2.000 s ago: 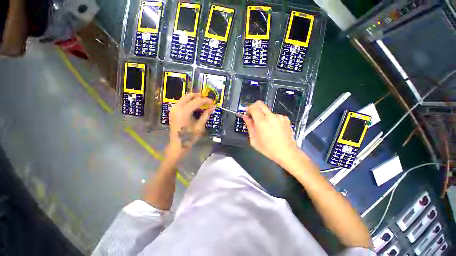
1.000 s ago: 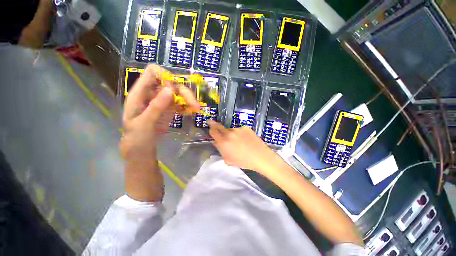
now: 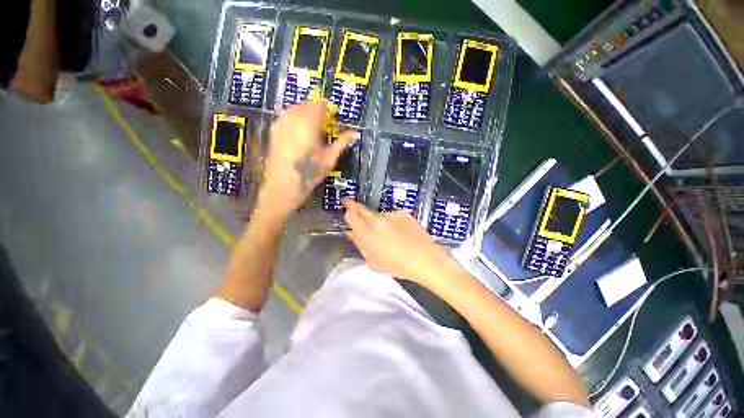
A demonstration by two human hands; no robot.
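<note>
A clear tray [image 3: 499, 114] holds keypad phones in two rows. My left hand [image 3: 303, 159] is over the second and third lower pockets, shut on a crumpled yellow bundle [image 3: 329, 121]. It hides most of what lies beneath. My right hand [image 3: 393, 243] is at the tray's near edge, its index fingertip touching the keypad end of the third lower phone [image 3: 341, 193]. A thin light sliver, seemingly a pick, sticks out left from its fingers. That phone shows a bit of yellow at its screen. The two lower phones to its right [image 3: 453, 196] have bare dark screens.
A yellow-framed phone [image 3: 557, 233] lies on a blue fixture [image 3: 510, 220] with white rails, near a white card [image 3: 622, 282] and cables. Phone backs [image 3: 670, 347] lie lower right. A large grey tester [image 3: 677, 90] stands upper right. Another person's arm [image 3: 37, 57] is upper left.
My left hand swung left and up off the tray with the yellow bundle, then came back over it. My right hand moved left and down to the third lower phone's keypad.
</note>
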